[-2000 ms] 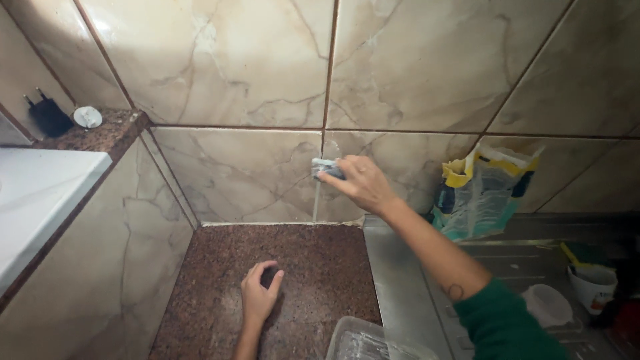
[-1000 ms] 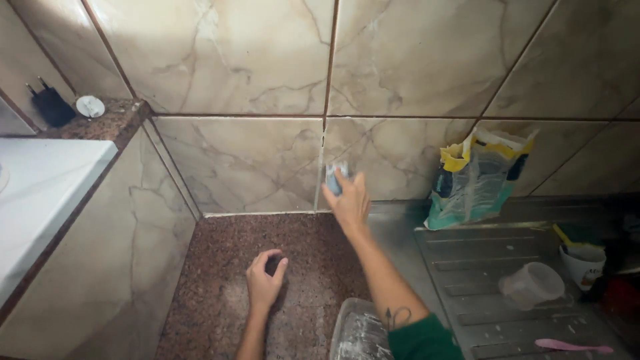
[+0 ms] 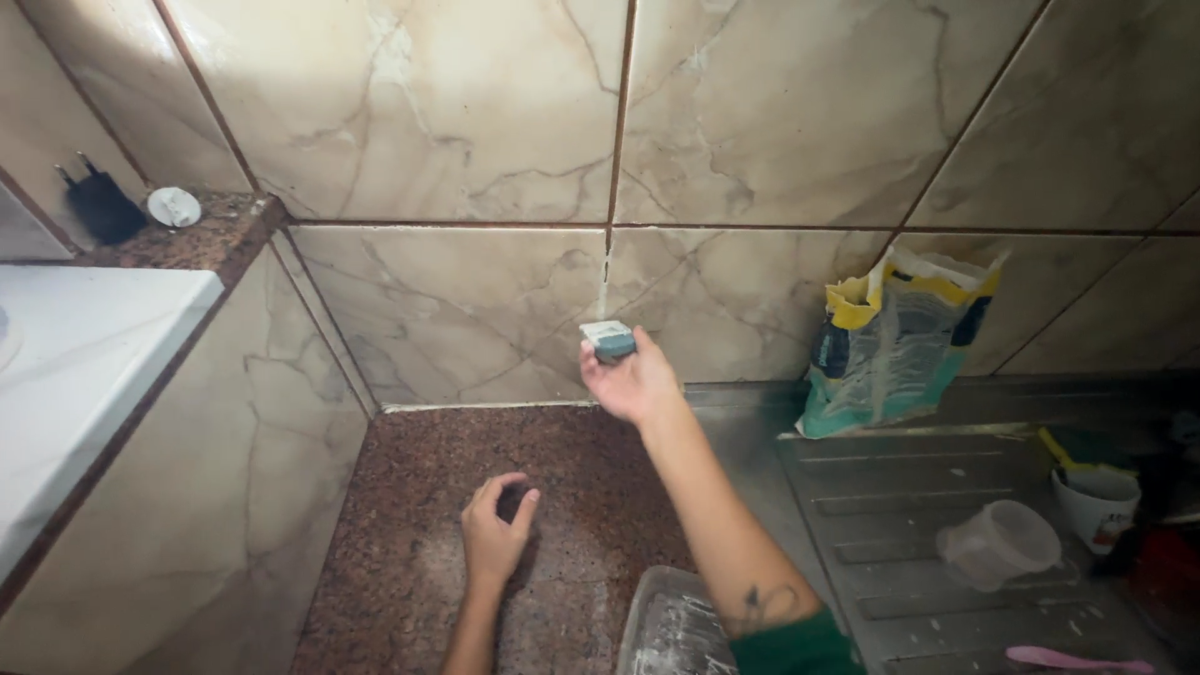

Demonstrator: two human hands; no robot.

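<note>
My right hand grips a small grey-blue spreader with white paste on its upper face, close to the marbled wall tile. Just above it runs a vertical tile joint, partly white, with a dark gap higher up. Over the brown granite counter my left hand is held with curled fingers, thumb and fingertips apart, nothing seen in it. At the bottom, partly behind my right arm, is a clear plastic tray smeared with white paste.
An opened bag leans on the wall by the steel drainboard. On the drainboard are a translucent cup, a white mug, a sponge and a pink utensil. A black plug adapter and a white disc lie on the left ledge.
My right hand has come down along the vertical joint, with the spreader still in it. My left hand has kept its curled pose over the granite.
</note>
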